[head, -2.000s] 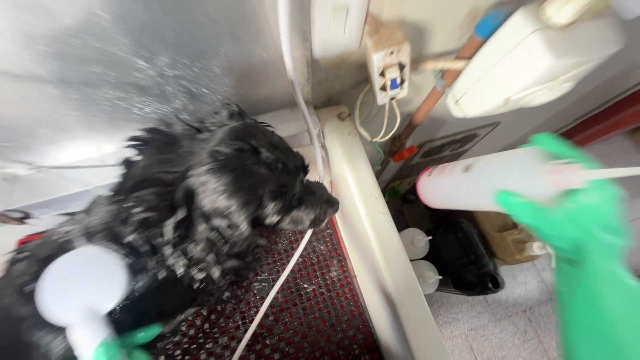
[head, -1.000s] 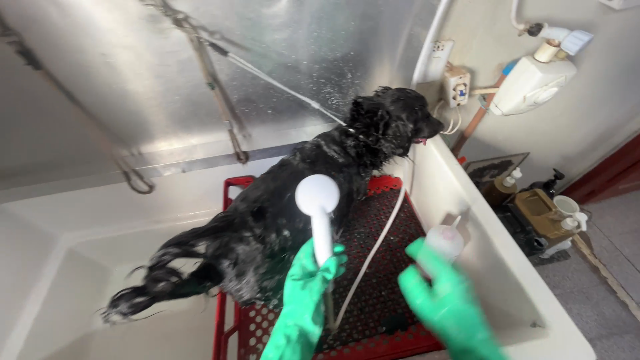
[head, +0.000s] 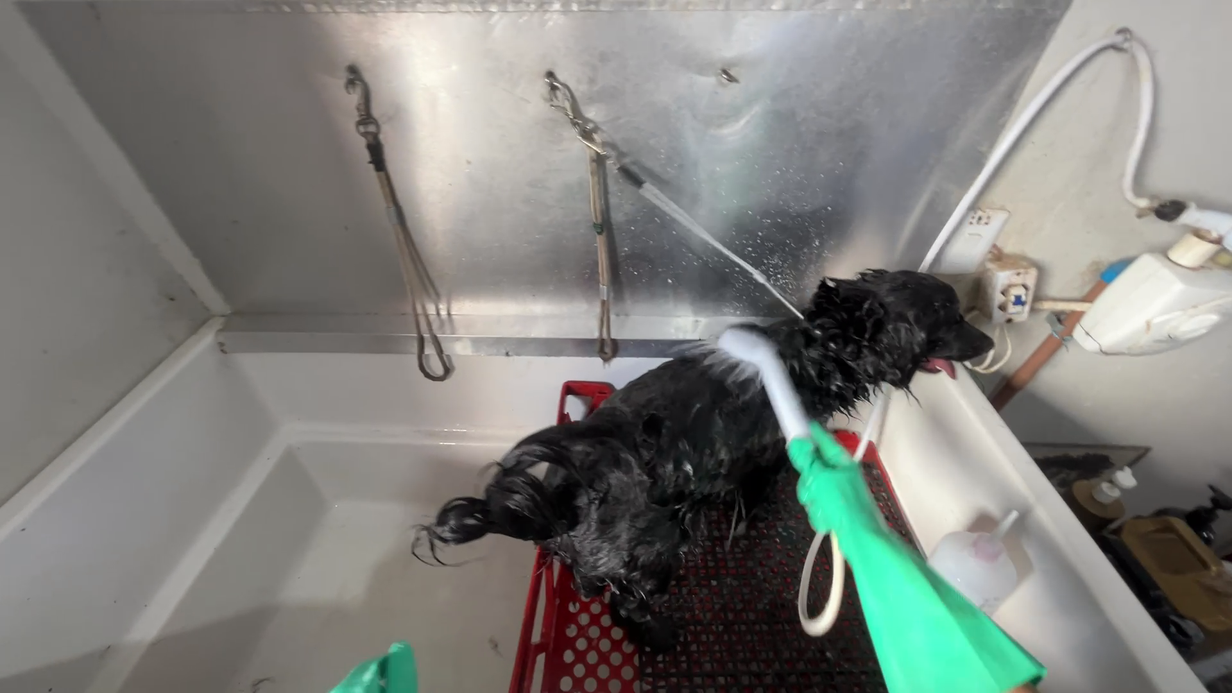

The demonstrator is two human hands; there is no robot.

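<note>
A wet black dog [head: 693, 423] stands on a red perforated plastic crate [head: 587, 645] in a white tub, its tongue out, a tether running from its neck to the metal wall. My right hand [head: 828, 476], in a green rubber glove, grips the handle of a white handheld shower head [head: 770, 371], which sprays water over the dog's back. A white hose [head: 818, 587] loops below that hand. Only a piece of the green glove on my left hand [head: 380, 671] shows at the bottom edge; its fingers and anything in them are hidden. A translucent squeeze bottle [head: 977, 563] rests inside the tub's right side.
Two looped tethers [head: 409, 250] hang from the metal back wall [head: 481, 212]. The tub's rim [head: 1088, 539] runs along the right. Beyond it are a wall socket [head: 1009, 289], a white water heater unit [head: 1155, 308] and several containers [head: 1174, 568] lower down.
The shower head has passed from my left hand to my right and is over the dog's back. My right hand has let go of the squeeze bottle. The view has shifted widely.
</note>
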